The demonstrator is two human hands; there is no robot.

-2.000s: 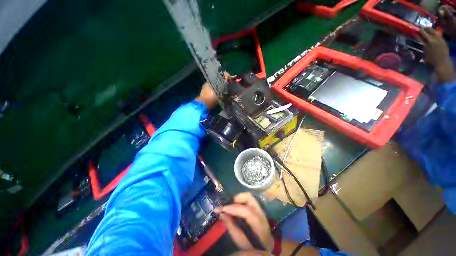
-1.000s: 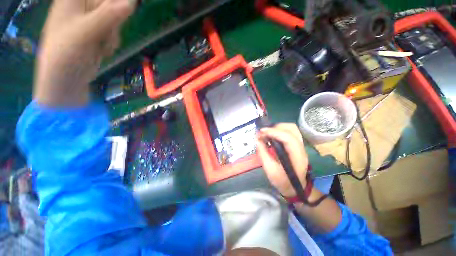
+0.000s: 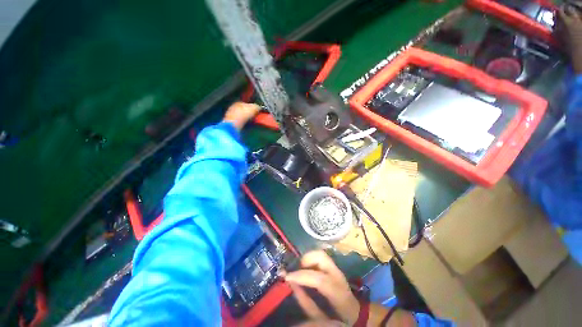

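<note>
The near tablet assembly (image 3: 252, 274) lies in its red frame (image 3: 271, 303) at bottom centre, partly covered by my blue left sleeve. My right hand (image 3: 322, 284) is over its right edge, fingers curled around the dark soldering iron (image 3: 291, 260), which is mostly hidden. My left hand (image 3: 242, 114) is stretched far forward beyond the bench edge, beside the red frame of another tablet (image 3: 267, 120) on the green conveyor. Its fingertips are small and blurred, so I cannot tell whether they grip that frame.
A white tub of metal wool (image 3: 327, 214) sits on brown cardboard (image 3: 389, 204). Behind are a dark stand with a yellow part (image 3: 360, 167) and a grey metal post (image 3: 252, 54). Another red-framed tablet (image 3: 450, 118) lies right, near another person's arm. An open box (image 3: 491, 255) is lower right.
The view has swung right since one second ago. My left hand, then raised at upper left, now reaches out to the conveyor. My right hand stays by the near tablet.
</note>
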